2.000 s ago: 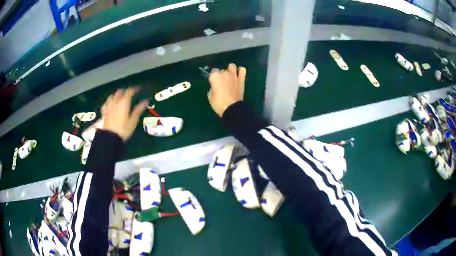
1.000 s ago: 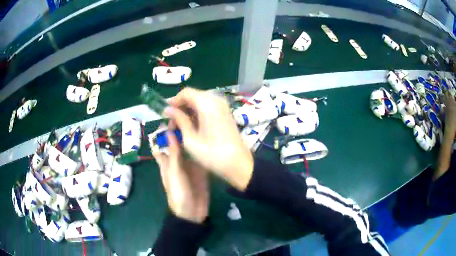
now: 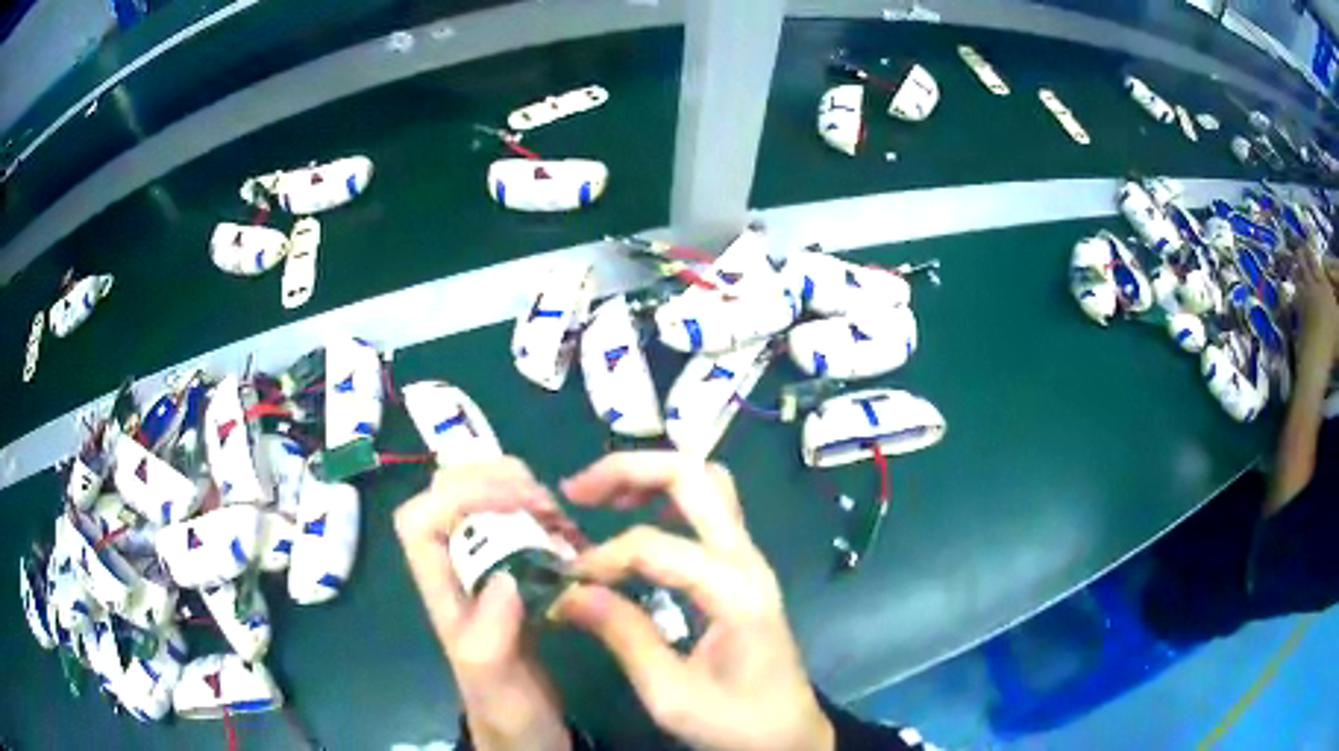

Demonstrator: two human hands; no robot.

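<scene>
My left hand (image 3: 477, 624) holds a white housing (image 3: 496, 546) near the bottom middle, with its fingers around the shell. My right hand (image 3: 705, 616) pinches a dark green circuit board (image 3: 538, 584) at the housing's open side, fingertips touching it. The board's far part is hidden inside the shell and behind the fingers. A small white piece (image 3: 668, 616) shows between the hands, partly covered by the right fingers.
Housings lie heaped at left (image 3: 210, 546), centre (image 3: 617, 370) and right (image 3: 1234, 377). A pale rail (image 3: 441, 301) and upright post (image 3: 720, 132) separate the bench from the conveyor (image 3: 397, 235). Another person's hand (image 3: 1311, 330) is at the right heap.
Both hands have come back from the conveyor to the bench. Since a second ago, they moved down, and the board, earlier raised above the housing, is now at its opening.
</scene>
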